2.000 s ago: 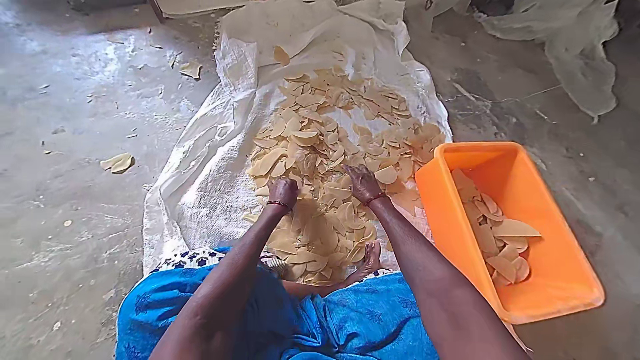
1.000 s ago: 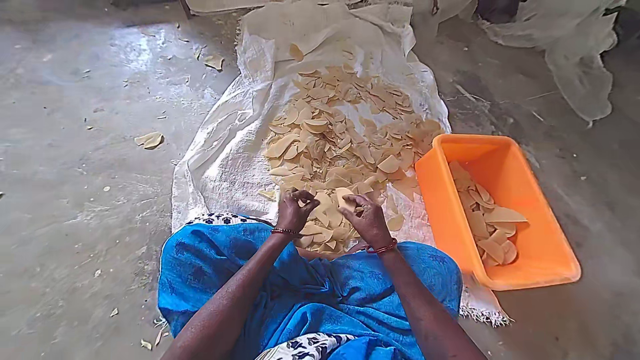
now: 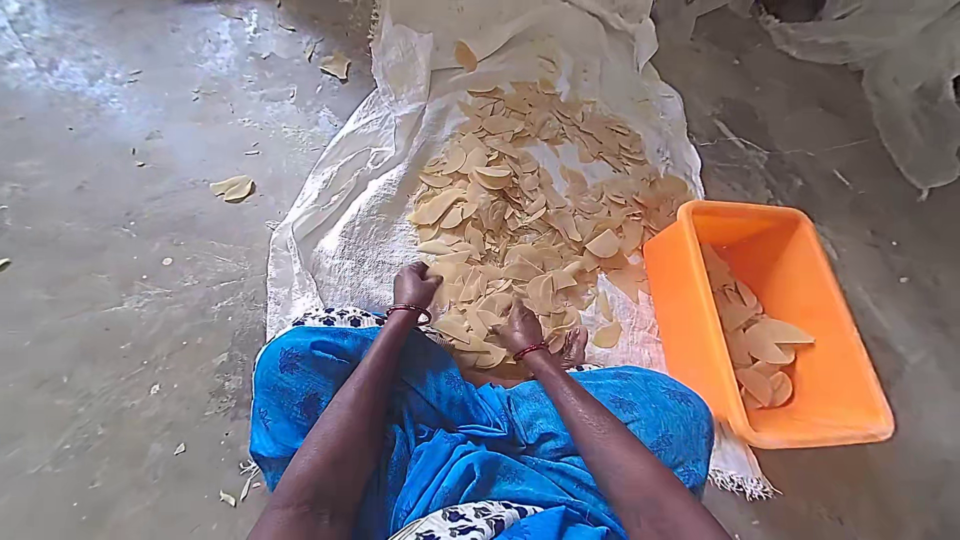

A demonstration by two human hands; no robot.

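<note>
Thin, flat, beige pieces (image 3: 525,195), many of them half-round, lie in a loose heap on a white woven sack sheet (image 3: 352,217). At the heap's left near edge is my left hand (image 3: 417,287), its fingers curled; whether a piece is between them cannot be told. My right hand (image 3: 519,328) touches the pieces at the near end of the heap, fingers bent down among them, and its grip is partly hidden. An orange plastic tub (image 3: 675,300) on the right holds several similar pieces (image 3: 765,341).
A few loose pieces (image 3: 234,188) and small scraps lie on the grey concrete floor (image 3: 150,300) to the left. Translucent sheeting (image 3: 911,97) is at the upper right. My knees in blue cloth (image 3: 322,390) border the sheet's near end, with a foot (image 3: 574,346) beside the heap.
My hands were close together over the near pieces, with a piece at the right fingers. They have since moved apart, the left one outward to the heap's left edge, the right one down onto the pieces.
</note>
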